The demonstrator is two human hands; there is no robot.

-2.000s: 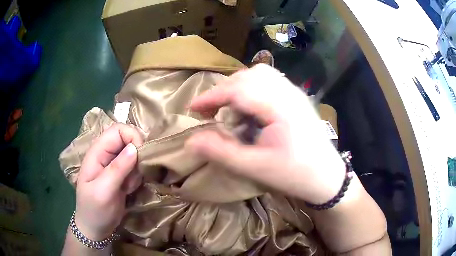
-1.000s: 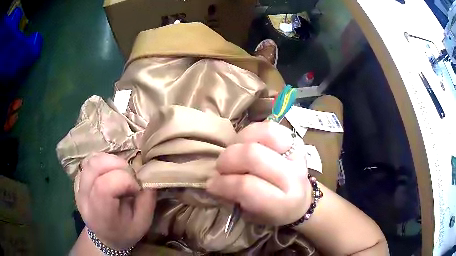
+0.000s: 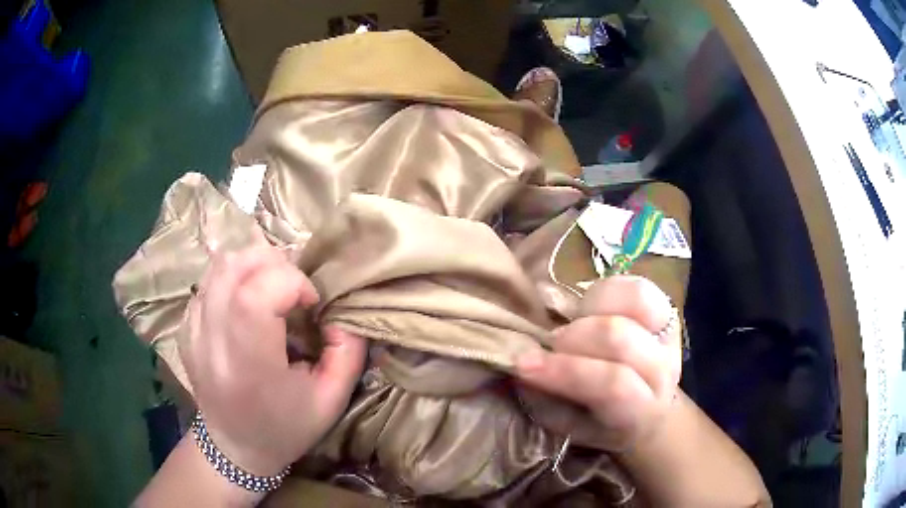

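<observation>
The shiny beige-gold satin lining (image 3: 407, 149) lies bunched over the lap, with the matte camel cloth (image 3: 368, 69) along its top. A lining seam (image 3: 427, 340) runs between my hands. My right hand (image 3: 606, 362) pinches its right end with thumb and finger. A green-yellow cord (image 3: 644, 230) sticks up behind my right hand; the snips are hidden in it, apart from a thin pale line below that may be a blade or thread. My left hand (image 3: 268, 347) is at the seam's left end, fingers curled and thumb against the lining; it seems to hold the fabric there.
White hang tags (image 3: 671, 238) with a thin string lie on the right of the garment, and a white label (image 3: 247, 187) on the left. A white-topped table (image 3: 795, 99) curves along the right, with a dark slim tool (image 3: 868, 189). A carton (image 3: 288, 25) stands ahead; blue plastic (image 3: 45, 89) is at left.
The seam has tilted down to the right. My right hand has moved right and slightly down, my left hand slightly right and up. The cord has swung right over the tags.
</observation>
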